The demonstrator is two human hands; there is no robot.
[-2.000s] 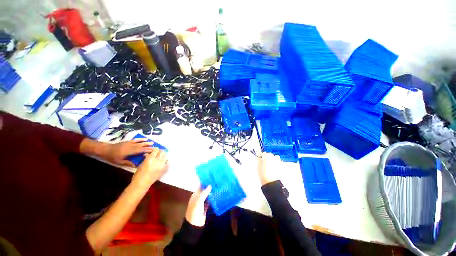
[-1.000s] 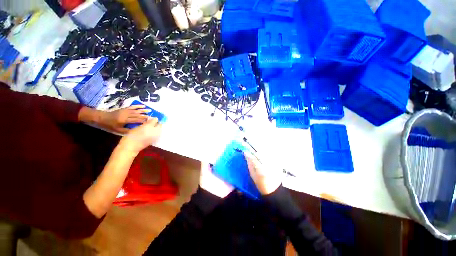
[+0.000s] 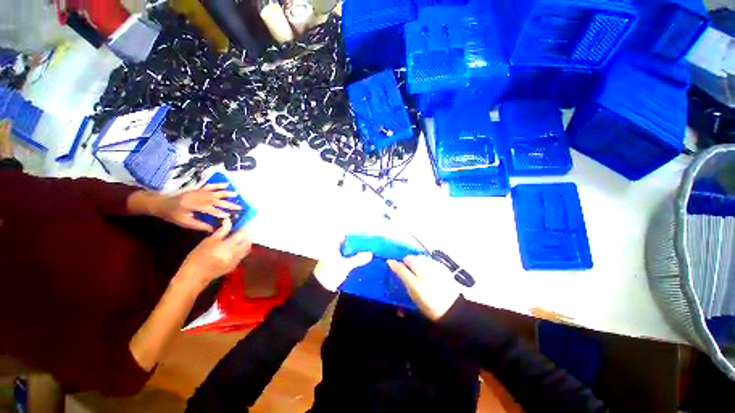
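A bright blue insert tray [image 3: 375,280] is held at the table's front edge. Its upper part is bent or lifted and shines pale. My left hand [image 3: 342,266] grips its left side with the thumb on top. My right hand [image 3: 429,282] holds its right side with fingers on top. A black coiled USB charging cable [image 3: 453,268] lies by my right hand; whether a finger touches it I cannot tell. A single blue tray [image 3: 552,226] lies flat further right.
The cable heap [image 3: 234,77] spreads across the table behind. Stacked empty trays [image 3: 629,121] stand at the back right. A round basket [image 3: 673,250] with packs is at the right edge. A neighbour's hands [image 3: 211,234] work on a blue tray at left, beside stacked printed cards [image 3: 133,145].
The view has moved down and right. The tray in my hands has turned from raised and flat-facing to low and bent. My right hand has come from the table to the tray; a coiled cable now shows.
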